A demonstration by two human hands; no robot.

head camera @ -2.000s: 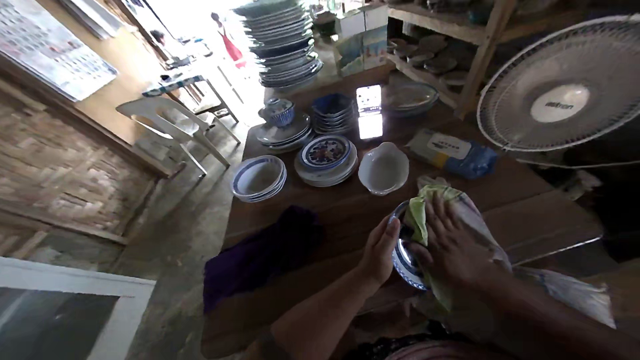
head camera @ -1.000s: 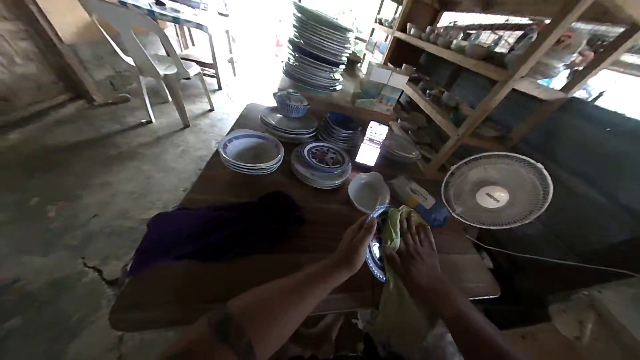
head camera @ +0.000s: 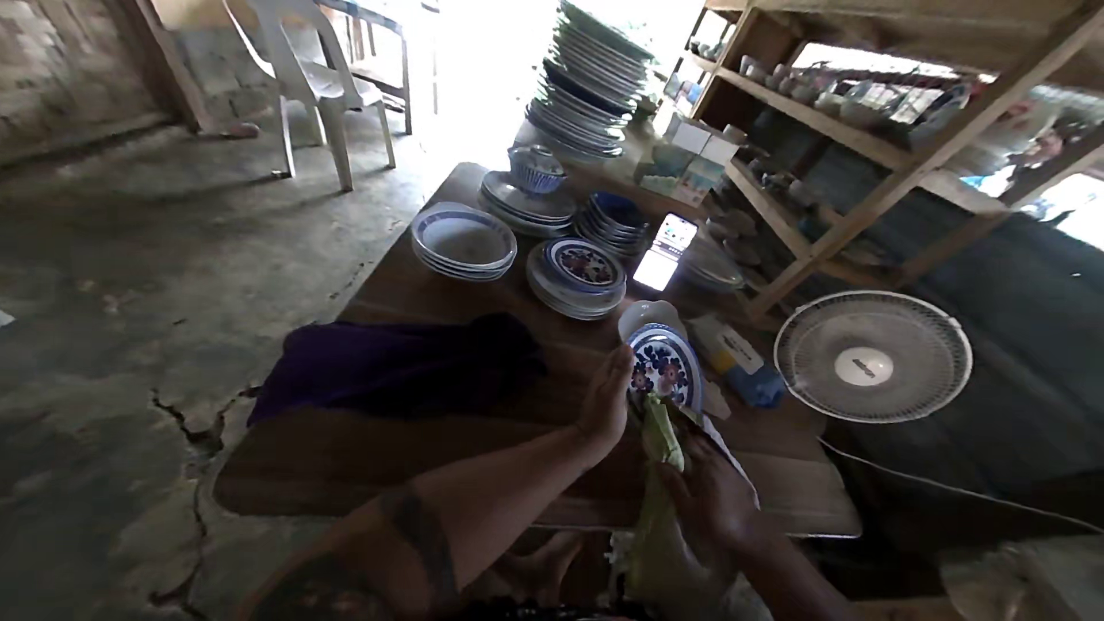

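My left hand [head camera: 606, 398] grips the left edge of a floral plate with a blue rim [head camera: 666, 366], which is tilted up above the table. My right hand [head camera: 709, 483] holds a yellow-green cloth [head camera: 662, 440] against the plate's lower part; the cloth hangs down below the table edge. Just behind the plate is a white bowl [head camera: 649, 317], partly hidden. Farther back are a stack of plates with a floral one on top [head camera: 580, 274], a stack of oval dishes [head camera: 464, 240], dark blue bowls [head camera: 614, 220] and a lidded bowl on plates [head camera: 536, 170].
A dark purple cloth [head camera: 401, 362] lies on the wooden table [head camera: 483, 466]. A lit phone [head camera: 665, 252] stands behind the bowl. A wipes pack [head camera: 740, 360] lies at right, near a white fan [head camera: 871, 355]. A tall plate stack [head camera: 591, 82] and wooden shelves [head camera: 828, 121] stand behind.
The plate in my hands has turned so that its floral face shows, and the cloth is now at its lower part. The view has swung noticeably.
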